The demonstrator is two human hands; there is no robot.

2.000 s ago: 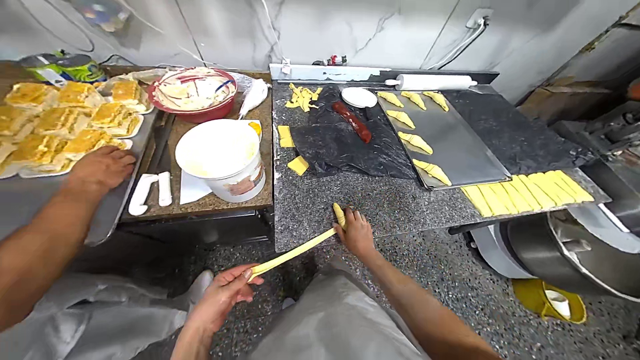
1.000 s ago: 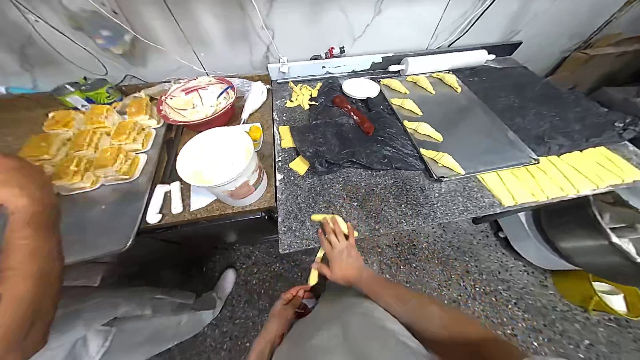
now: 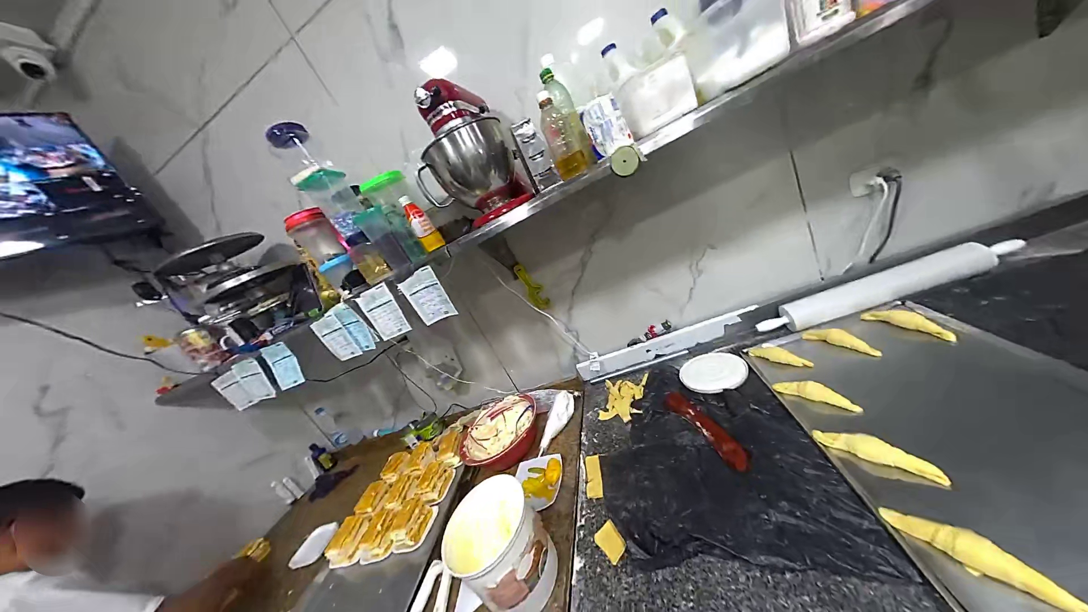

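Neither my left hand nor my right hand shows in the head view now. Rolled dough crescents lie on a metal baking tray at the right. Left of the tray, a reddish-brown elongated piece rests on black plastic sheeting, close to a white round lid. Dough scraps and small flat dough pieces lie on the speckled counter. A white rolling pin sits behind the tray.
A white bucket, a red bowl of cream and filled pastries stand on the left. A shelf above holds a stand mixer, bottles and jars. Another person is at the lower left, an arm near the pastries.
The view has swung up and tilted, bringing in the wall and shelf. Both my hands, earlier holding a dough strip at the counter's front edge, have left the view.
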